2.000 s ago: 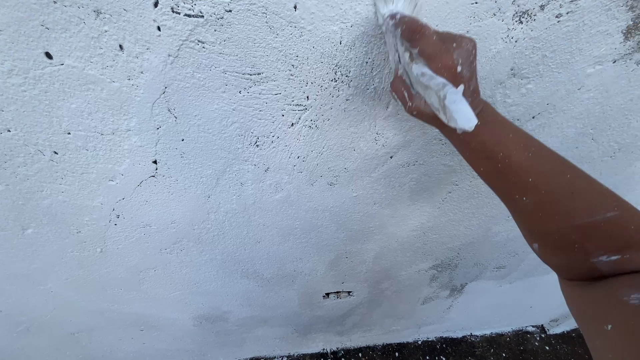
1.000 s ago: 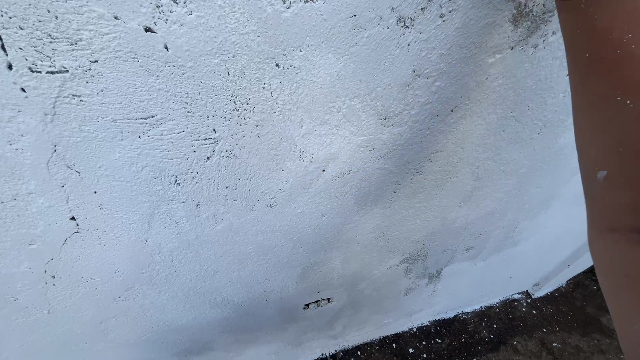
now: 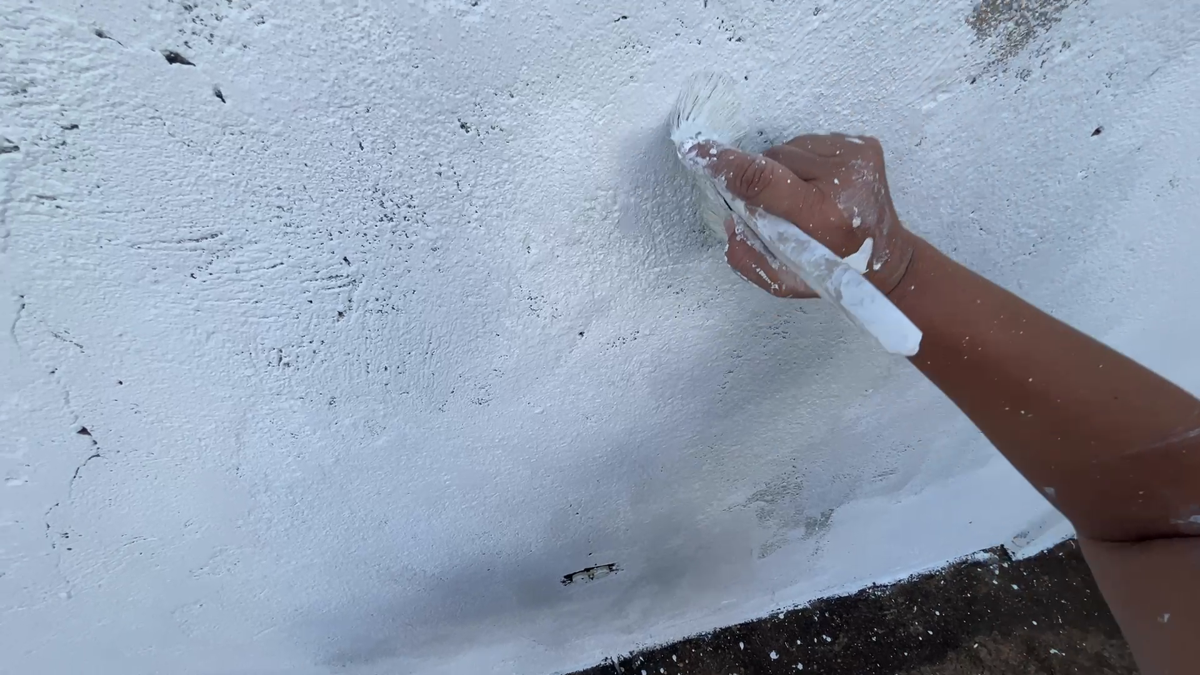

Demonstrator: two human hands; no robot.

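Note:
My right hand point(image 3: 816, 211), spotted with white paint, grips a paint-covered brush point(image 3: 834, 277) near its head. The thumb lies along the brush and the handle's end slants down to the right, over the wrist. White bristles are against the rough white wall point(image 3: 422, 328), right of the view's middle. Fine cracks, pits and thinly covered grey patches mark the wall. My left hand is out of view.
Dark ground point(image 3: 891, 628) with white paint spatters runs along the wall's foot at the lower right. A small dark slot point(image 3: 591, 573) sits low in the wall. A bare brownish patch point(image 3: 1017, 23) shows at the upper right.
A second ago only my right arm showed at the right edge; now the hand and brush are back in view, with the bristles on the wall.

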